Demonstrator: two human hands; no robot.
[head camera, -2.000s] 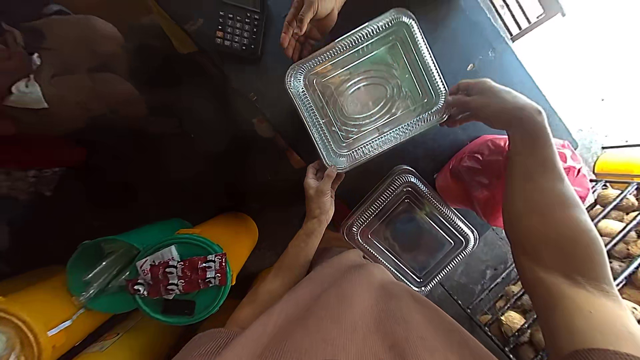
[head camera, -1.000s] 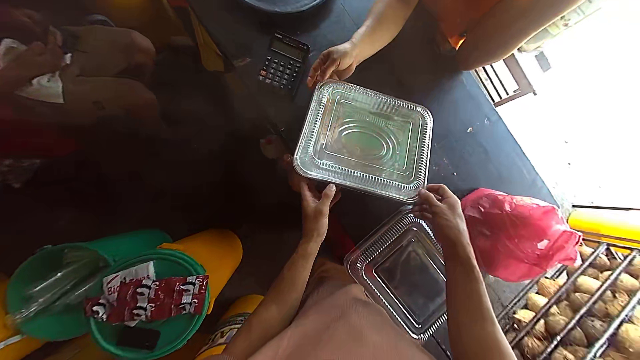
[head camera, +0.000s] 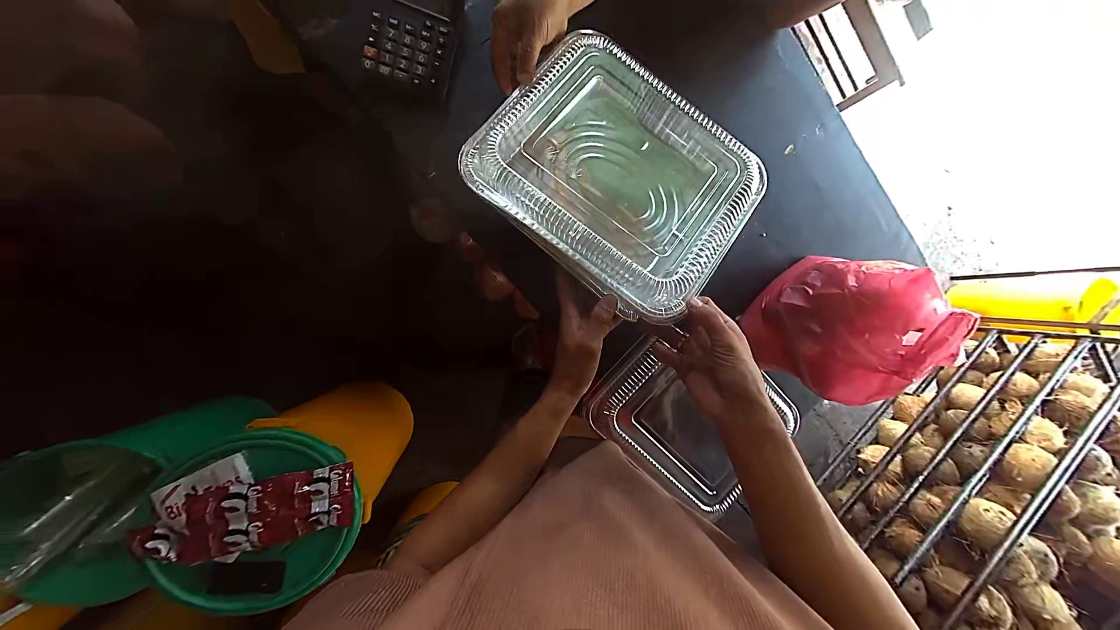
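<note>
A rectangular container with a clear plastic lid and greenish contents is held above the dark table. My left hand has its thumb at the near edge, with its fingers partly hidden underneath. My right hand touches the near right corner with its fingertips. Another person's hand is at the container's far left edge. Below my right hand, a second clear rectangular lid lies near my body, partly covered by my forearm; whether a tray is under it I cannot tell.
A tied pink plastic bag sits on the dark table at the right. Beyond it, husked coconuts lie behind metal bars. A calculator is at the upper left. Green tubs with red sachets stand lower left.
My right hand has gone from the container's right side to its near corner. The container has turned between frames. The other person's hand has stayed by its far edge. The view has shifted.
</note>
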